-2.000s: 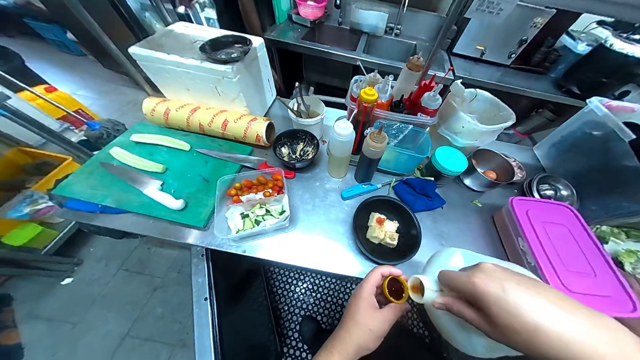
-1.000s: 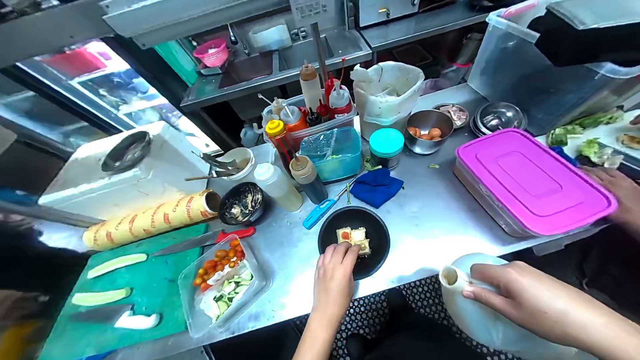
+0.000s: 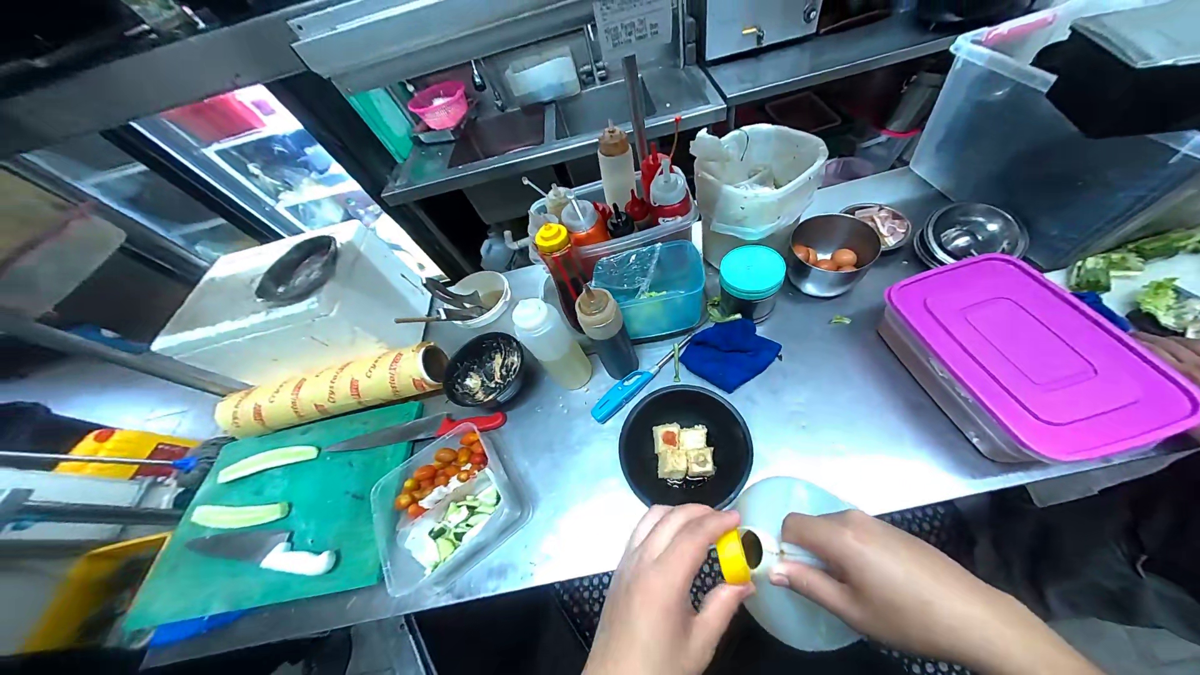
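My left hand [image 3: 670, 586] holds a yellow cap [image 3: 733, 557] between thumb and fingers, its hollow side facing the mouth of a white plastic jug [image 3: 797, 623]. My right hand [image 3: 844, 572] grips the jug near its neck, below the counter's front edge. Just beyond my hands a black bowl [image 3: 640, 469] holds several pale cube pieces [image 3: 682, 452], one with an orange-red topping, in a little dark liquid. Left of it stands a clear plastic container [image 3: 514, 520] of halved cherry tomatoes [image 3: 441, 473] and chopped cucumber [image 3: 464, 525].
A green cutting board [image 3: 328, 516] bears two knives and cucumber pieces. Squeeze bottles [image 3: 553, 345], a blue cloth [image 3: 731, 354], a turquoise-lidded jar [image 3: 752, 277] and a bowl of eggs [image 3: 825, 258] stand behind. A pink-lidded box [image 3: 1041, 356] is at right, near another person's hand [image 3: 1172, 354].
My left hand has moved from the pieces in the black bowl to the jug's mouth, and now holds the yellow cap. My right hand keeps hold of the jug.
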